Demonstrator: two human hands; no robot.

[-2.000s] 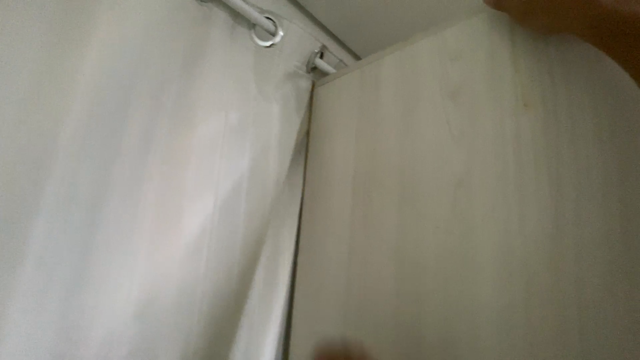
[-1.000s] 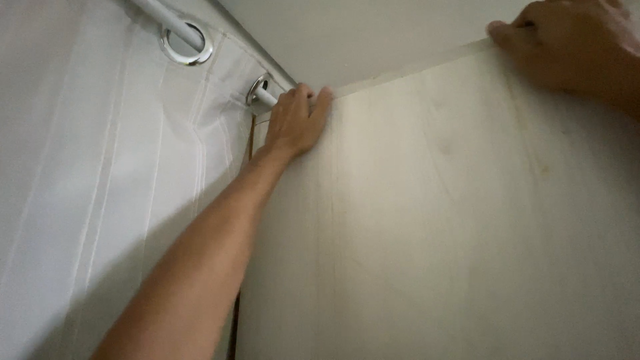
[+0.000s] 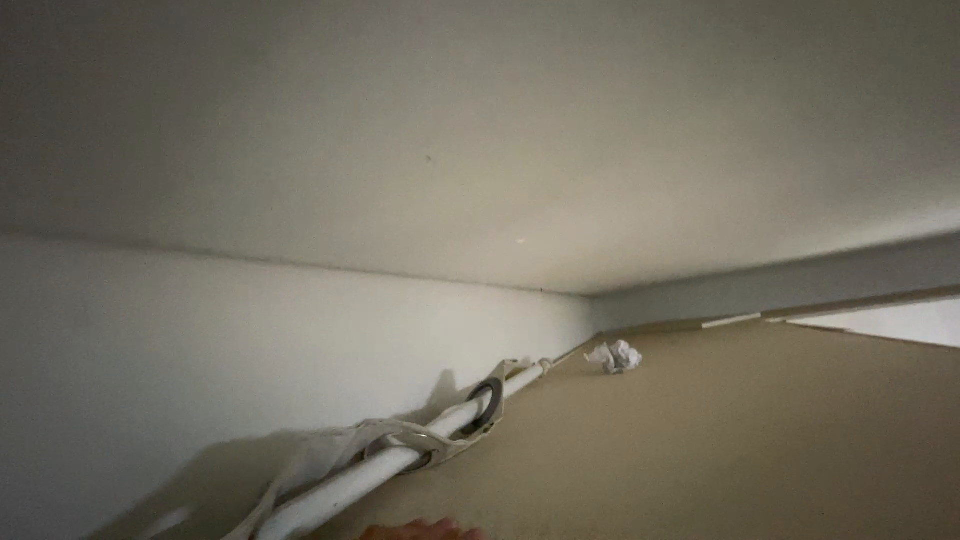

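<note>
At the bottom edge, just right of a white curtain rod [image 3: 337, 491], only the fingertips of one hand, apparently my left hand [image 3: 424, 530], show. Whether it holds anything is hidden. The rod passes through metal eyelets [image 3: 487, 405] in the pale curtain [image 3: 315, 457], which is bunched along it. Farther back, a crumpled white paper-like wad [image 3: 615, 357] lies on the flat beige top of a cabinet or panel [image 3: 675, 442]. My right hand is out of view.
The ceiling [image 3: 465, 135] is low over the beige surface. A white wall [image 3: 225, 345] runs along the left behind the rod. At the back right, a thin pale strip [image 3: 731, 321] lies near the surface's far edge.
The view has risen from the pale panel's front to over its top. The hand that was at the panel's right corner has left the view; the left one now shows only fingertips.
</note>
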